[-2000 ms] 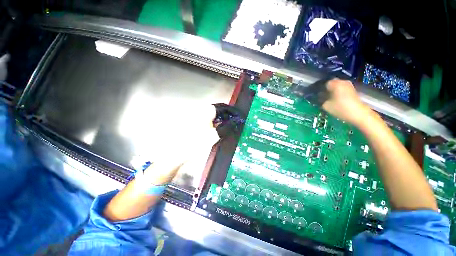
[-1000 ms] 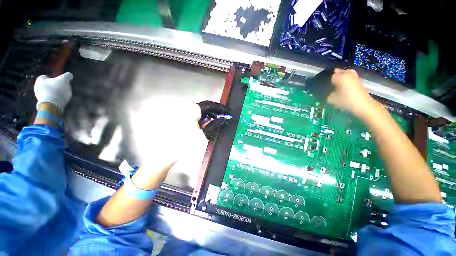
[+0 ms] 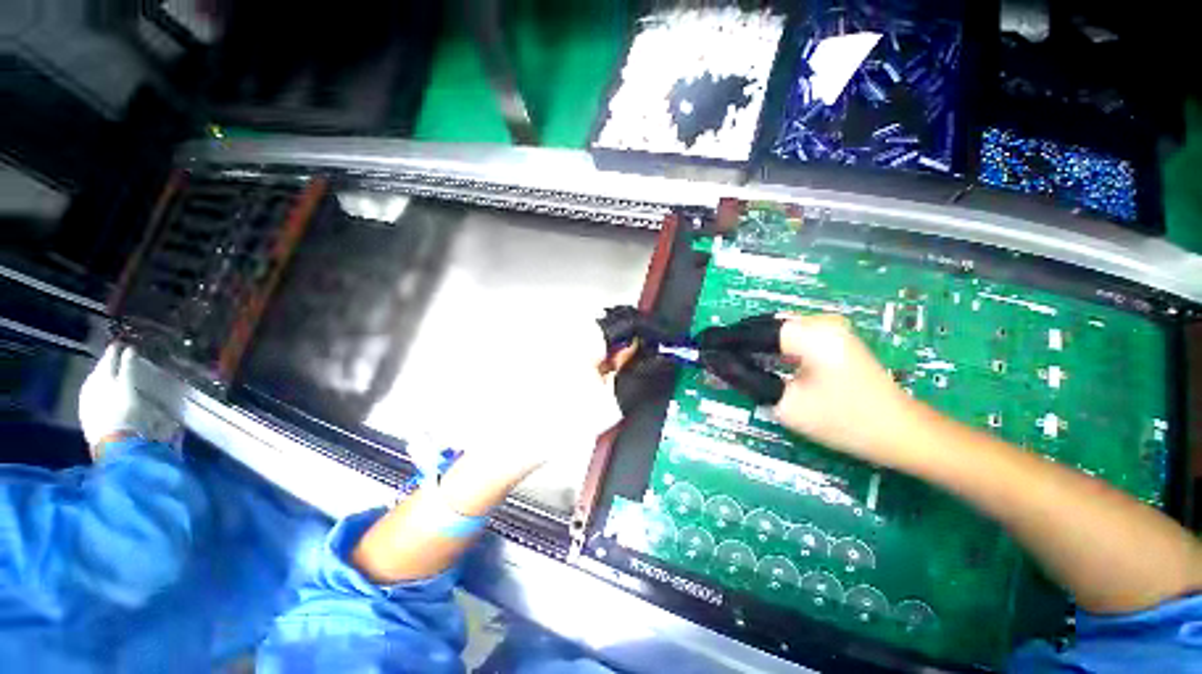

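Note:
The green circuit board, with white markings and round outlines, lies in a black carrier. My left hand, washed out by glare, is over the metal plate, its black-covered fingertips closed on a small blue-and-white part near the board's left edge. My right hand is over the board, its black-covered thumb and finger pinched at the part's other end. The covered fingertips hide fine detail of the part.
Behind the rail stand bins of white pieces, dark-blue cylinders and tiny blue parts. A shiny metal plate is left of the board. Another carrier is farther left, a neighbour's white-gloved hand at its near edge.
My right hand has moved from the board's far edge down and left to my left fingertips. The neighbour's gloved hand has moved to the near rail. A carrier now shows at the left.

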